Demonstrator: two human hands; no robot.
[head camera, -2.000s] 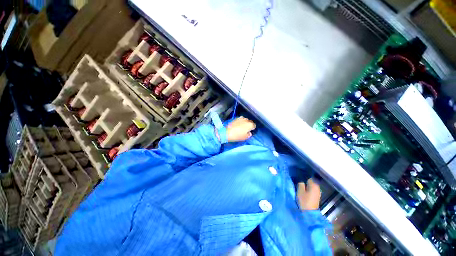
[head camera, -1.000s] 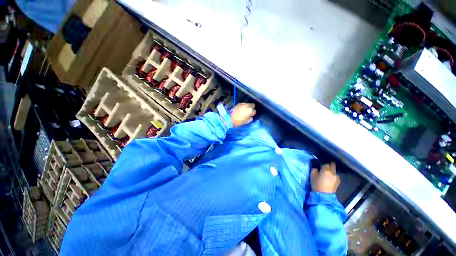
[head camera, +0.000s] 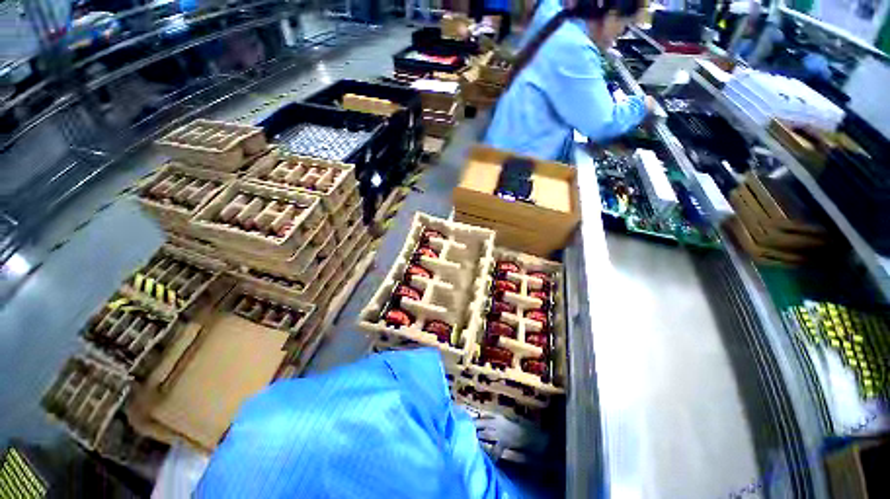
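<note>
Neither of my hands is in the picture; only my blue sleeve and shoulder (head camera: 342, 429) show at the bottom. Nearest in front of it stand two beige compartmented coil trays. The left tray (head camera: 454, 249) is tilted and holds several red wound coils along its sides. The right tray (head camera: 475, 336) holds two rows of red coils (head camera: 503, 308) and lies on a stack beside the conveyor.
The pale conveyor (head camera: 673, 361) runs along the right, with a green circuit board (head camera: 625, 207) further up. A brown carton (head camera: 517, 219) stands behind the trays. Another person (head camera: 561, 88) in blue is at the line. Stacked trays (head camera: 268, 239) fill the left.
The view has swung up and left, away from my lap. Both hands have left the picture. The floor, tray stacks and another person now show, and the trays appear nearer the middle.
</note>
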